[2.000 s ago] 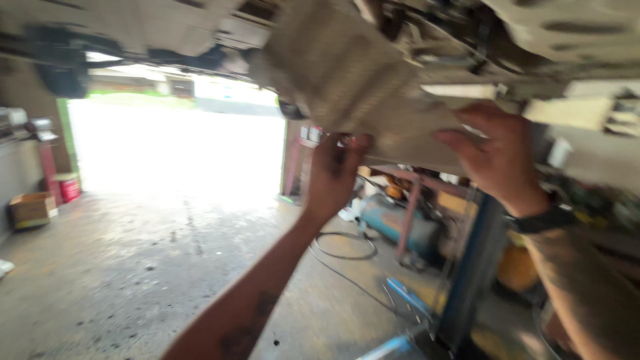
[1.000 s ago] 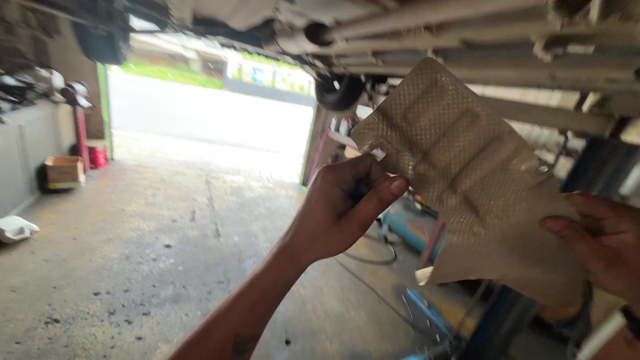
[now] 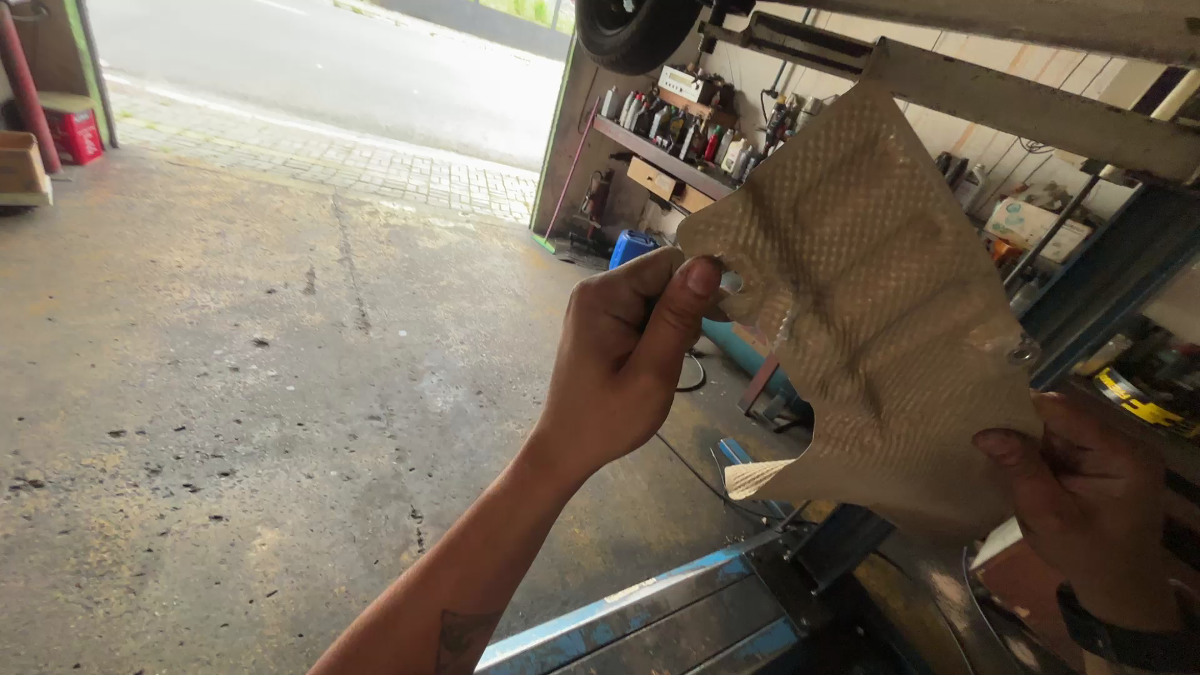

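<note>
A dimpled sheet-metal heat shield [image 3: 872,309] is held up between both hands, tilted, with creases across its face. My left hand [image 3: 633,356] pinches its left edge between thumb and fingers, beside a hole in the metal. Its lower right edge is gripped by my right hand [image 3: 1078,506], thumb on the near face and a dark band at the wrist. A notch is cut into the shield's lower left side, with a bent tab below it. A small round fitting [image 3: 1023,351] shows at its right edge.
A raised vehicle's wheel [image 3: 637,28] and a lift arm [image 3: 1012,103] are overhead. The blue lift base [image 3: 656,609] crosses the floor below. Behind the shield, a shelf [image 3: 661,155] carries bottles, and a blue lift post [image 3: 1106,272] stands at right.
Two seconds ago the shield was up against the underbody; it is now lower, held away from the vehicle. Both hands have kept hold of it. The view has turned downward and to the right.
</note>
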